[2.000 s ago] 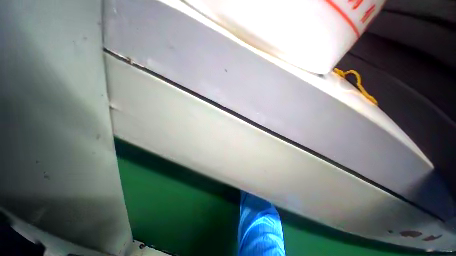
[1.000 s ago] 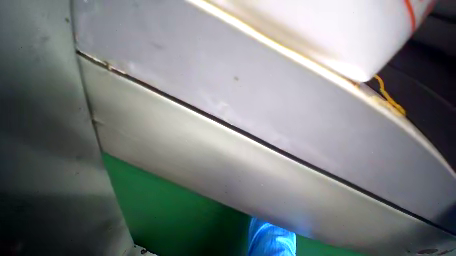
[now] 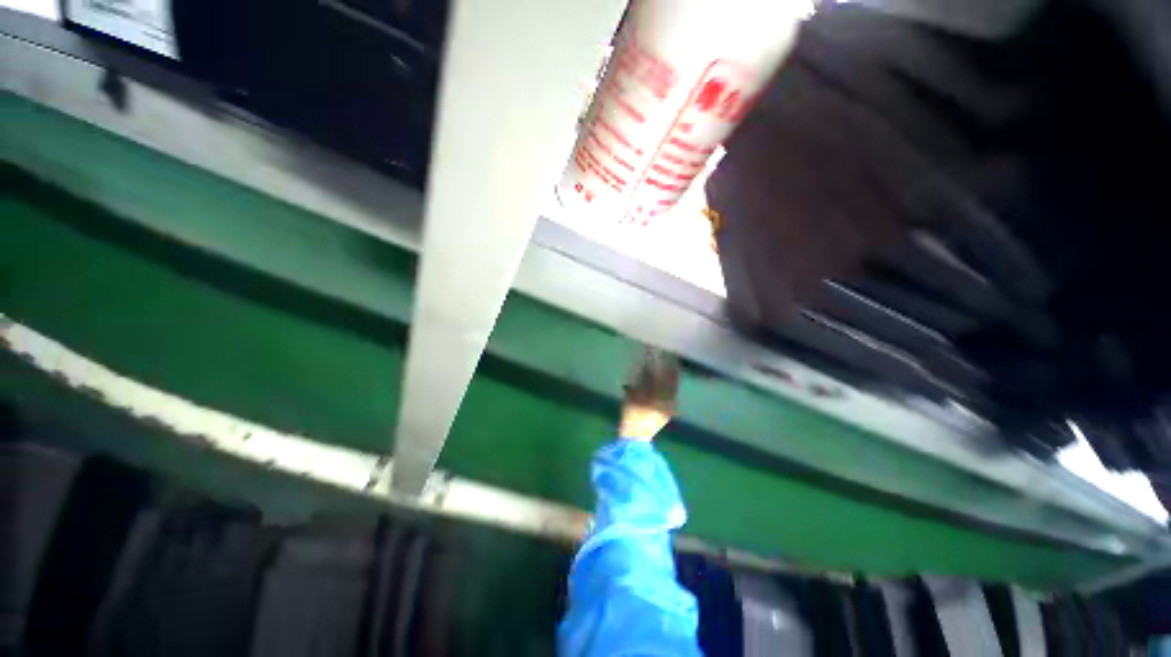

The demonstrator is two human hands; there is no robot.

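One blue-sleeved arm reaches up from the bottom centre over the green belt (image 3: 552,443). I take it as my right arm, though the side is hard to tell. My right hand (image 3: 652,380) is small, dark and blurred at the far side of the belt, beyond a pale strip of wrist. Its fingers and anything in them cannot be made out. My left hand is not in view. Dark slabs, seemingly black boxes (image 3: 308,584), stand in a blurred row along the near edge.
A grey metal post (image 3: 482,218) slants across the belt left of the arm. On the shelf (image 3: 616,263) are a white container with red print (image 3: 674,109) and black boxes (image 3: 302,77) at upper left. A large, blurred dark mass (image 3: 925,218) fills the upper right.
The view has swung and widened from the close shelf panels to the belt, post and near row. More of the blue sleeve now shows, with the wrist and blurred hand.
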